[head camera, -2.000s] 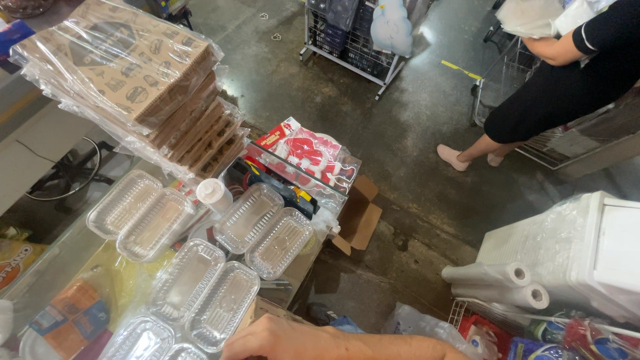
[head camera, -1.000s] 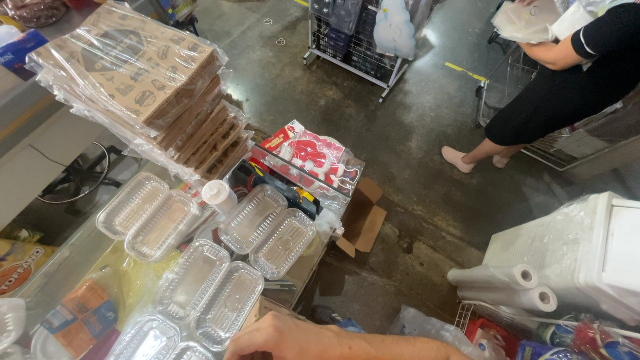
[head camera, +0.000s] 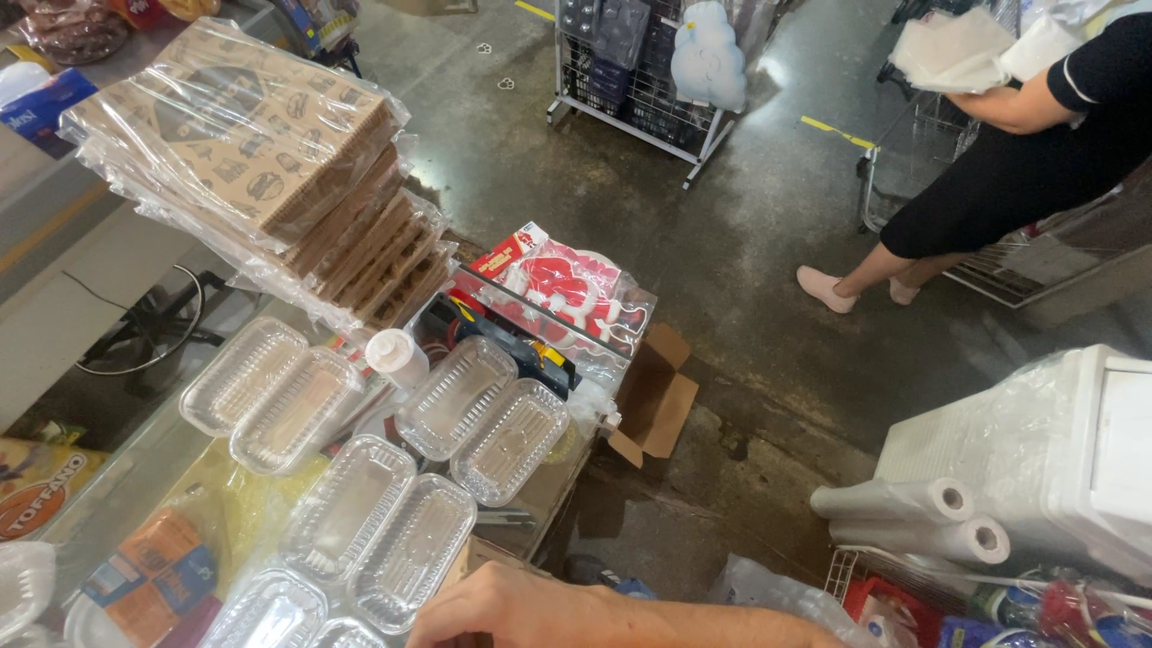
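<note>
A hand and forearm of mine reach in from the bottom right; this looks like my right hand (head camera: 490, 607), beside a clear plastic hinged container (head camera: 418, 553). Its fingertips are cut off by the lower edge, so what it touches cannot be seen. More opened clear containers lie on the table: one pair (head camera: 481, 418) near the far end, another (head camera: 270, 396) to the left. A white-capped bottle (head camera: 396, 357) stands between them. Behind rises a stack of plastic-wrapped printed cardboard boxes (head camera: 243, 135). My left hand is out of view.
An open cardboard box (head camera: 661, 396) is beyond the table end. A red and white packaged item (head camera: 567, 288) lies by a black tool. At the upper right a person (head camera: 1017, 171) holds pale bags near a cart. Plastic film rolls (head camera: 918, 522) and a white bin (head camera: 1017, 441) are at right.
</note>
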